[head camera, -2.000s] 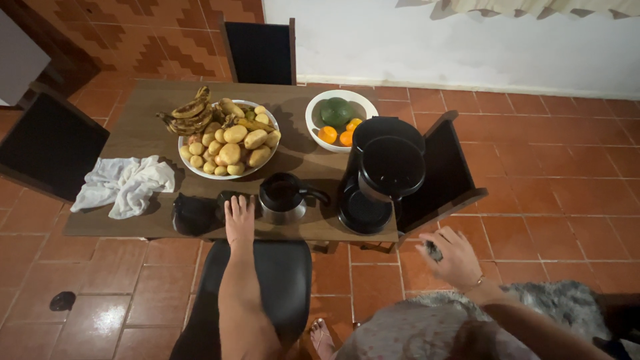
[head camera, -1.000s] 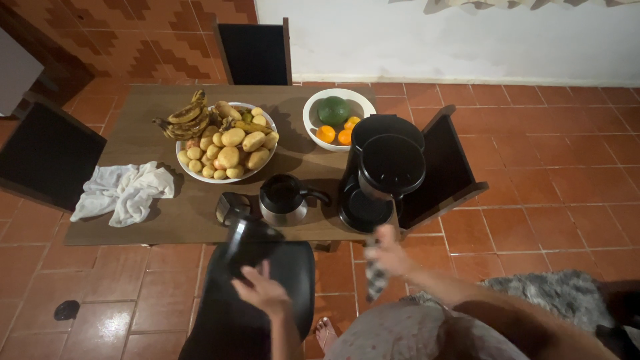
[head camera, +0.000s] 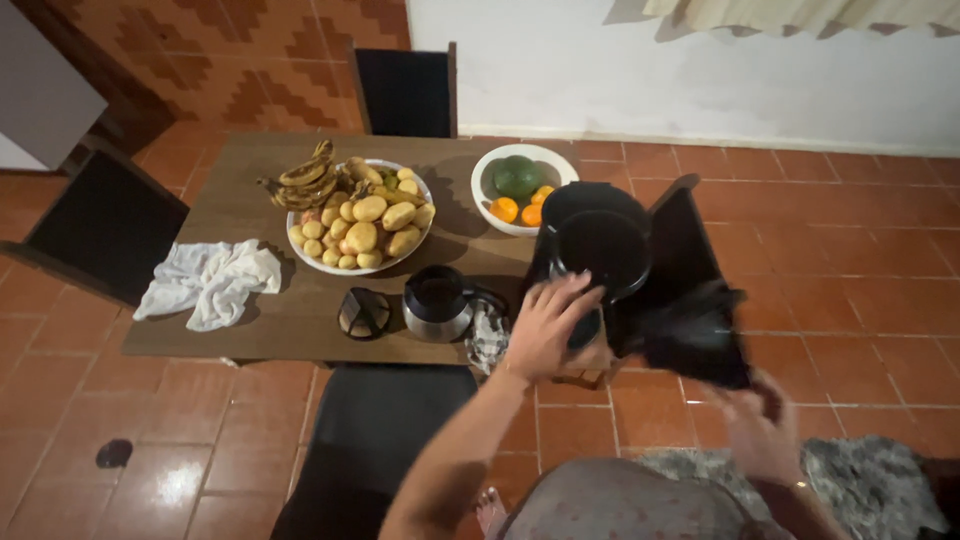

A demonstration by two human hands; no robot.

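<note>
My left hand (head camera: 551,322) rests, fingers spread, against the front of the black coffee maker (head camera: 600,240) at the table's right end. Off to the right, my right hand (head camera: 761,431) grips a black part (head camera: 686,330), blurred by motion and hard to tell from the dark chair behind it. A steel and black carafe (head camera: 437,306) stands left of the coffee maker, its handle pointing right. Beside it lies a crumpled patterned cloth (head camera: 489,336). A small black holder (head camera: 364,313) sits on the carafe's left.
On the wooden table (head camera: 300,341) are a bowl of potatoes and bananas (head camera: 360,268), a white bowl (head camera: 480,176) with oranges and a green fruit, and a white cloth (head camera: 217,285). Black chairs stand around it, one (head camera: 382,442) at the near edge. A grey shaggy rug (head camera: 870,487) lies lower right.
My left hand has moved right to the coffee maker, without the black part it held. My right hand has let go of the patterned cloth, now by the carafe, and holds a black part farther right.
</note>
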